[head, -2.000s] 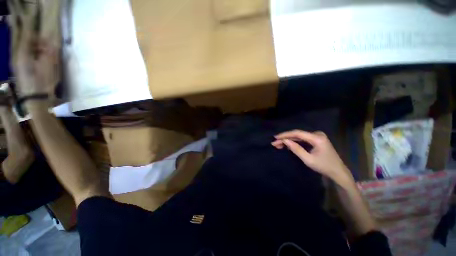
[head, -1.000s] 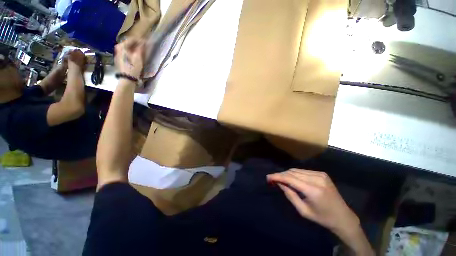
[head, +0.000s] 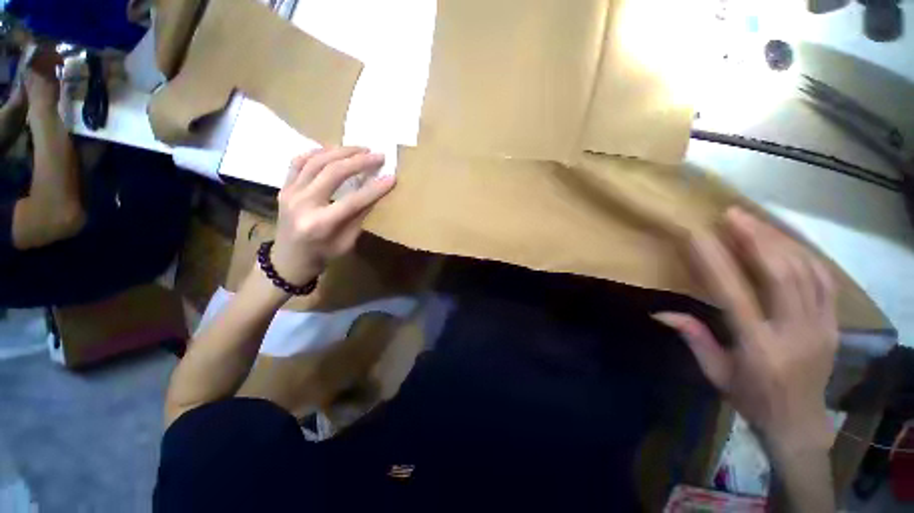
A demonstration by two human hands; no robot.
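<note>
A tan cut panel [head: 511,80] lies on the white machine table, with a seam line across it. A long tan piece [head: 501,215] lies along the table's front edge, its pointed end reaching far right. My left hand [head: 326,205] pinches the left end of this long piece, near a small white corner. My right hand [head: 772,311] is blurred over its right part, thumb and fingers apart, fingertips at the tan surface. The contact is unclear.
Shears [head: 852,110] lie right of the lamp-lit needle area. More tan pieces [head: 261,60] and white layers lie at left. Cut pieces [head: 331,326] hang left of my lap. Another person's arm [head: 50,160] is at far left.
My left hand has come from the stacked pieces to the panel's left side. My right hand has risen from my lap to the table. The long tan piece now spreads rightward along the front edge.
</note>
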